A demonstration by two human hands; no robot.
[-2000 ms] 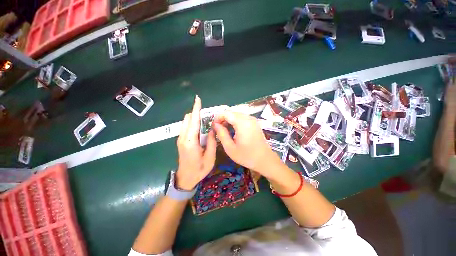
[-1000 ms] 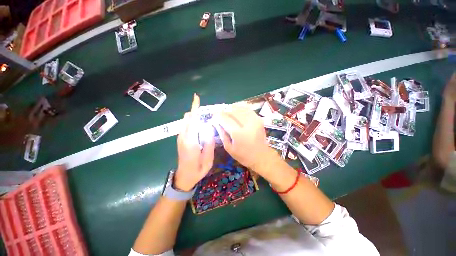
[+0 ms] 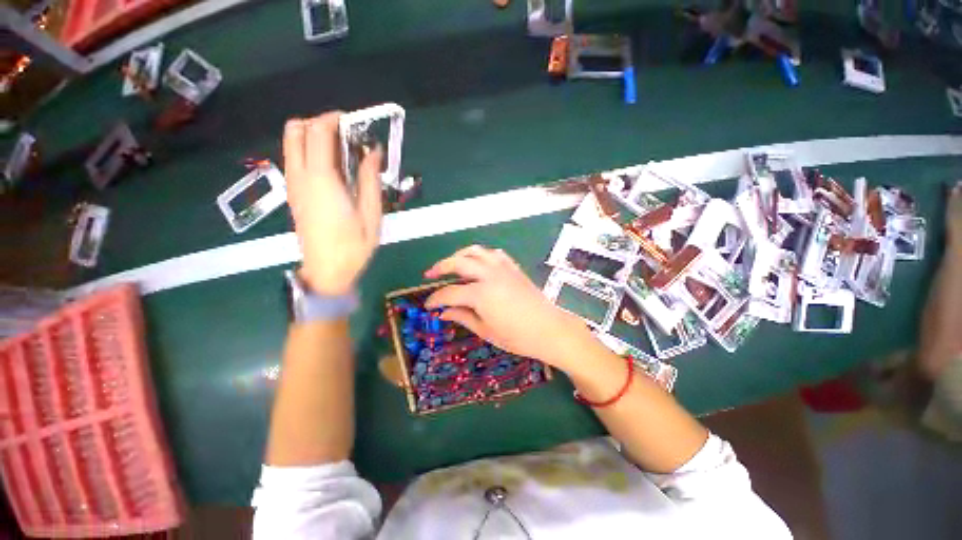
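My left hand (image 3: 329, 211) is raised over the belt, its fingers and thumb around a white device housing (image 3: 392, 142) with a rectangular window. Small dark brown bits show just below the housing. My right hand (image 3: 494, 301) is over the upper part of the open parts box (image 3: 399, 353), palm down, fingers apart at the blue cylinders (image 3: 419, 329). No part shows in it; its fingertips are partly hard to make out. The box holds many dark blue-grey leaded components (image 3: 464, 374) with red bits.
A heap of housings (image 3: 723, 253) with brown pieces lies right of the box. Several housings lie on the green belt (image 3: 475, 116) beyond the white rail (image 3: 475, 209), one with a blue cylinder (image 3: 630, 84). A pink-red tray (image 3: 90, 422) is at left. Another person's arm (image 3: 942, 306) is at far right.
My hands were together on a housing above the box and are now apart. My left hand moved up and left over the belt; my right moved down to the box. Belt housings shifted right.
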